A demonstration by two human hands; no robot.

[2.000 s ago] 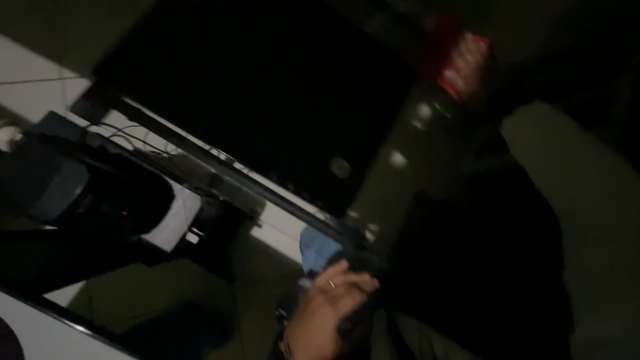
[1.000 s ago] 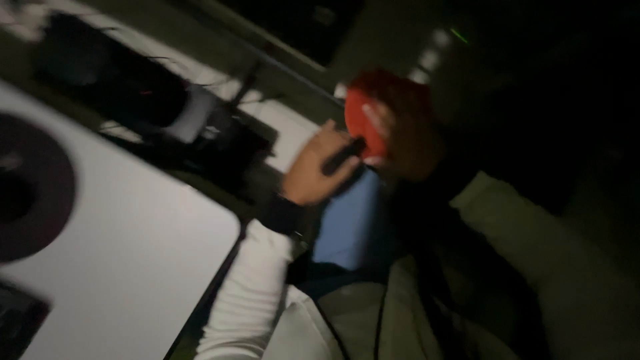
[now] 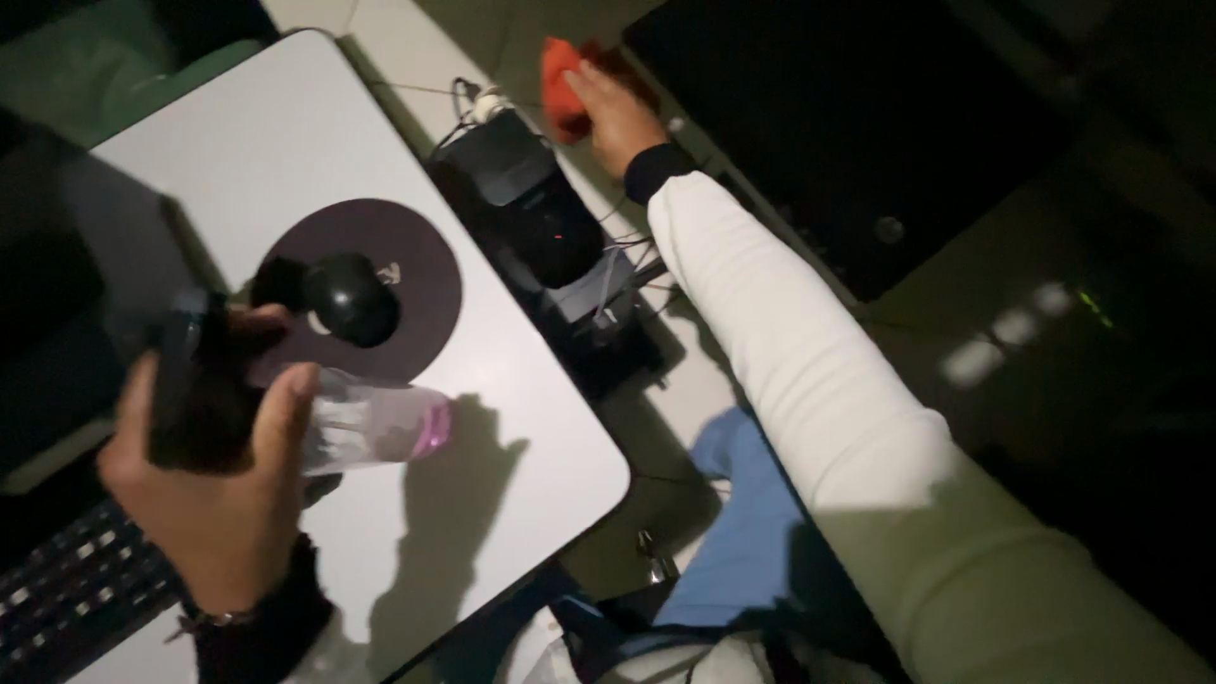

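Observation:
My left hand (image 3: 218,456) grips a dark, phone-like object (image 3: 204,389) above the white desk. Just beyond its thumb is a clear bottle (image 3: 366,423) with pink at one end; whether the hand also touches it I cannot tell. A black computer mouse (image 3: 351,299) rests on a round dark mouse pad (image 3: 427,285) behind the bottle. Past the desk's right edge, my right hand (image 3: 622,114) reaches out, closed on an orange cloth (image 3: 565,90), part of which is blurred in shadow.
The white desk (image 3: 522,446) has a rounded corner near my legs. A black keyboard (image 3: 85,579) lies at lower left. Black devices with cables (image 3: 551,228) stand beside the desk, and a large dark panel (image 3: 836,123) is at upper right.
My hands were close together at the red-orange cloth one second ago; now they are far apart. The left is over the desk, and the right holds the cloth outstretched. The view has swung left.

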